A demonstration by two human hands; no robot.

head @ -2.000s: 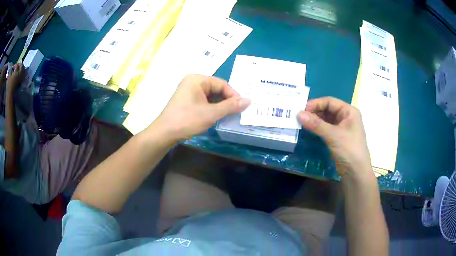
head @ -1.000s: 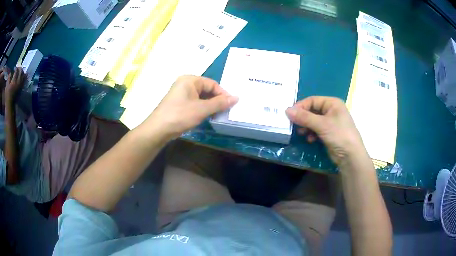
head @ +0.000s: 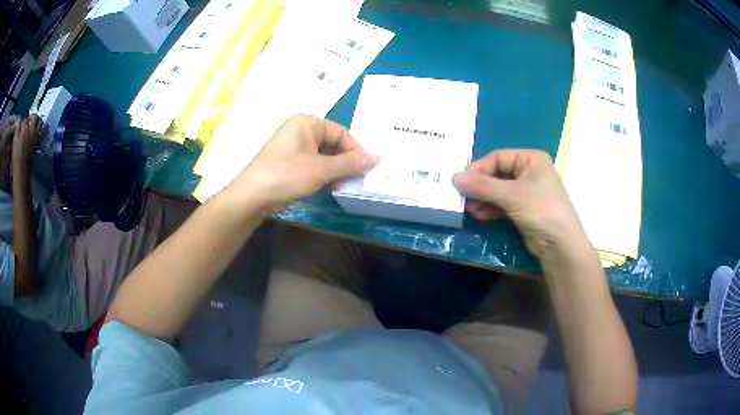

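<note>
A white product box (head: pixel 414 105) lies flat near the front edge of the green bench, its printed face up. A white barcode label (head: pixel 406 173) lies on or just over the lower part of that face; I cannot tell whether it is fully stuck down. My left hand (head: pixel 315 162) pinches the label's left edge between thumb and fingertip. My right hand (head: pixel 513 193) has its thumb and fingertips at the label's right edge, by the box's side. Both hands are bare.
Label sheets with yellow backing (head: pixel 235 77) lie to the left, and a narrower stack (head: pixel 604 146) to the right. White boxes stand at far left (head: pixel 139 23) and far right (head: pixel 724 113). A dark fan (head: pixel 85 154), a white fan (head: pixel 728 320) and another person's arm (head: pixel 24 211) flank the bench.
The label has come down from above the box onto its lower face, and both hands have lowered with it. The box, sheets and bench have shifted slightly in view.
</note>
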